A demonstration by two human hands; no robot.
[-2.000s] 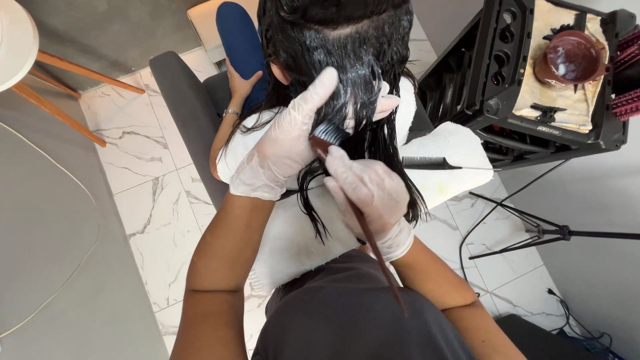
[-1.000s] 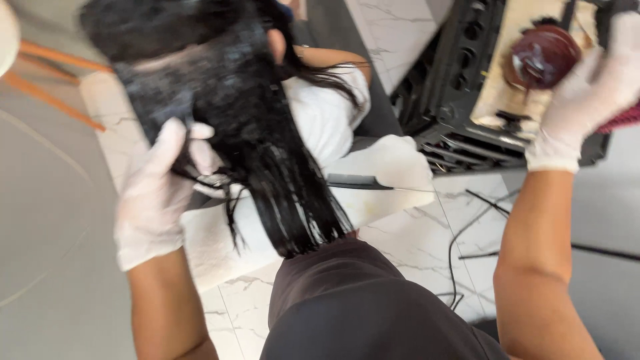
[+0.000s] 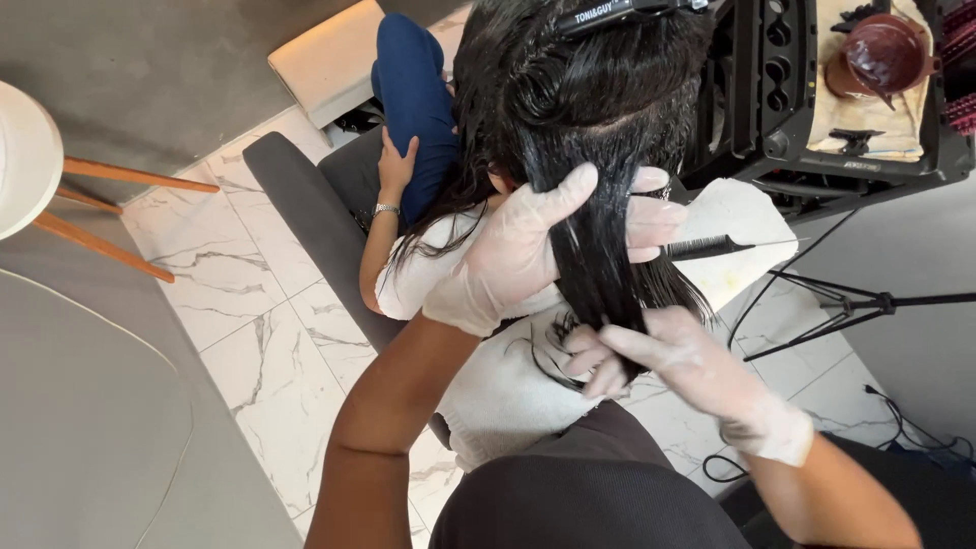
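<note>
A seated person's wet dark hair point(image 3: 595, 252) hangs down in a long flat section. My left hand point(image 3: 534, 236), in a translucent glove, lies under this section, fingers spread behind it and thumb at its near side. Lower down, my right hand point(image 3: 656, 351), gloved too, grips the section near its ends between thumb and fingers. A black hair clip point(image 3: 598, 17) holds hair on top of the head. The tint brush is not plainly visible; a brown bowl point(image 3: 884, 57) of hair product stands on the trolley. A black tail comb point(image 3: 705, 246) rests on a white towel point(image 3: 743, 221).
A black trolley point(image 3: 793, 145) with a cloth, small clips and round brushes stands at the upper right. Below it are a tripod leg point(image 3: 930, 300) and cables. The person sits in a grey armchair point(image 3: 293, 198); a white stool point(image 3: 27, 160) is at the far left.
My right hand has come back from beside the bowl to the lower hair. It held a tint brush in the oldest frame. My left hand remains at the hair. The view has shifted.
</note>
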